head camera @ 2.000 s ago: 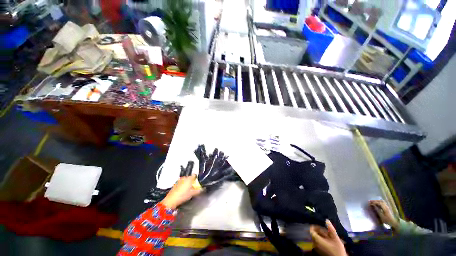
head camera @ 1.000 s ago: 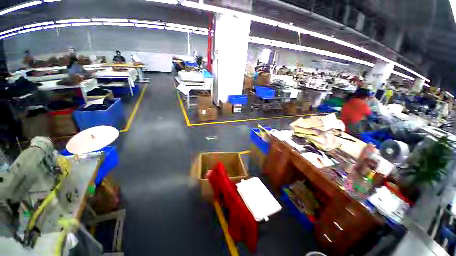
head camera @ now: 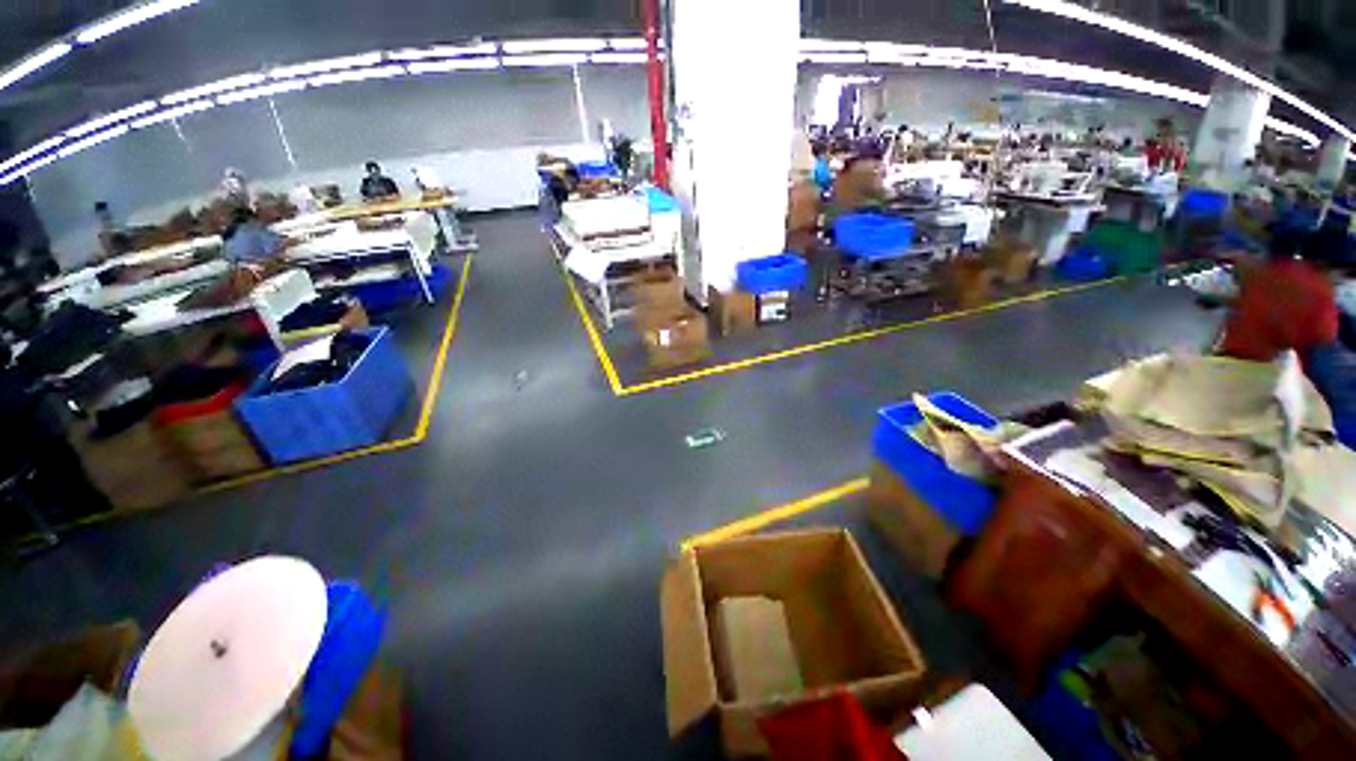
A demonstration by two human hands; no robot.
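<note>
Neither of my hands shows in the head view. Nearest in front of me, an open brown cardboard carton stands on the grey floor with its flaps up. A paler cardboard piece lies inside it. A red cloth and a white flat pad are at its near side, cut off by the lower edge.
A wooden desk with beige sheets is at right. A blue tote stands beyond it. A pale round disc is at lower left. A large blue bin holds dark pieces. A white pillar stands ahead.
The view has turned left and moved forward from the steel table. My hands, the black strips and the black bag have left the view. The open carton is nearer.
</note>
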